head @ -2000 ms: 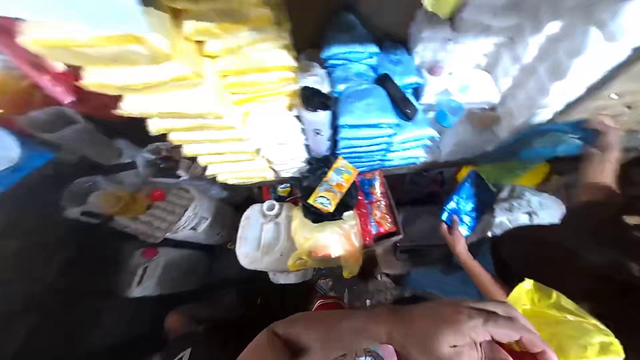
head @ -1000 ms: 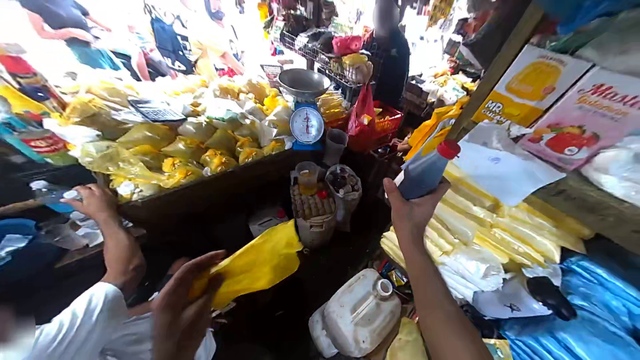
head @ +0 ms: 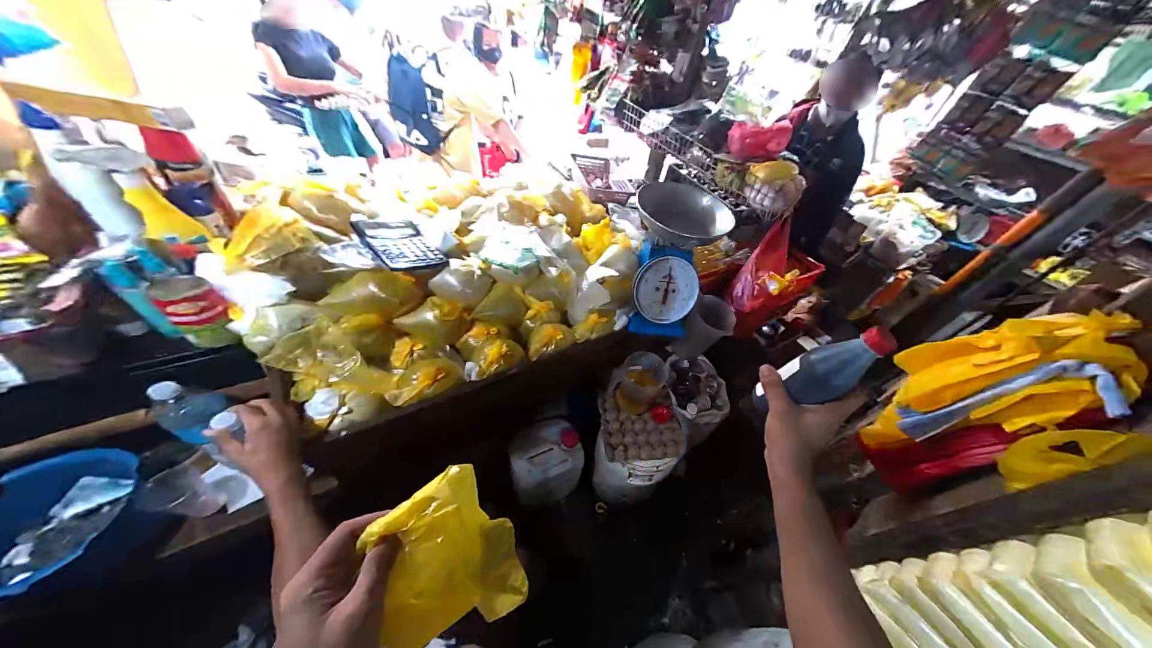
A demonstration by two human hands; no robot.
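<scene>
My left hand (head: 346, 580) pinches a yellow plastic bag (head: 450, 558), which hangs limp at the lower middle. My right hand (head: 801, 432) grips a plastic bottle (head: 823, 371) of dark liquid with a red cap, held tilted at the right. Just beyond my left hand, another person's hand (head: 256, 441) is at the white cap of a clear bottle (head: 220, 423). To the right of the bottle that I hold lies a pile of yellow plastic bags (head: 1017, 369), with red ones below.
Filled yellow-tinted bags (head: 432, 319) and a calculator (head: 399, 245) cover the counter. A blue dial scale (head: 666, 286) stands at its right end. Below are an egg tray (head: 641, 436) and a white jug (head: 546, 459). A blue basin (head: 67, 513) is at the left.
The view has swung strongly from the goods below to the counter. Since one second ago, the yellow bag in my left hand has gone from stretched out sideways to hanging down. My right hand still holds the bottle.
</scene>
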